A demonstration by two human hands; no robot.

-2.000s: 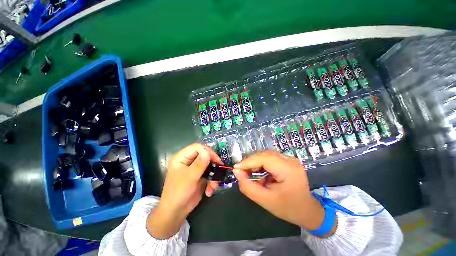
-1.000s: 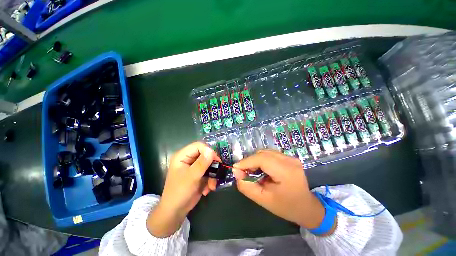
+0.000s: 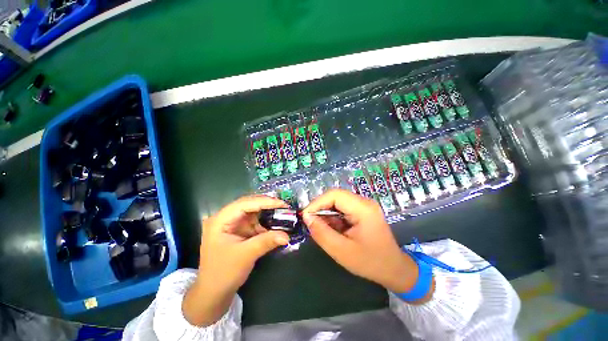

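Note:
My left hand [image 3: 230, 241] holds a glossy black plastic housing [image 3: 279, 218] between thumb and fingers, with a pale shiny face showing. My right hand [image 3: 350, 234], with a blue wrist strap [image 3: 421, 280], pinches a small part at the housing's right end; the fingers hide most of it, and a thin pale edge shows. Behind the hands lies a clear blister tray [image 3: 353, 143] with rows of green circuit boards [image 3: 287, 152] with red wires. Some slots in its middle are empty.
A blue parts bin [image 3: 163, 223] with black housings stands at the left. Stacked clear blister trays [image 3: 557, 126] rise at the right. Beyond the bench runs the green conveyor belt [image 3: 267, 40] with a white edge and small black parts [image 3: 44, 95]. Blue far-side bins [image 3: 63, 20] show at top left.
The housing has turned in my left hand, so its pale face shows, and the left fingers have spread around it. The view has shifted, and the belt parts have moved left.

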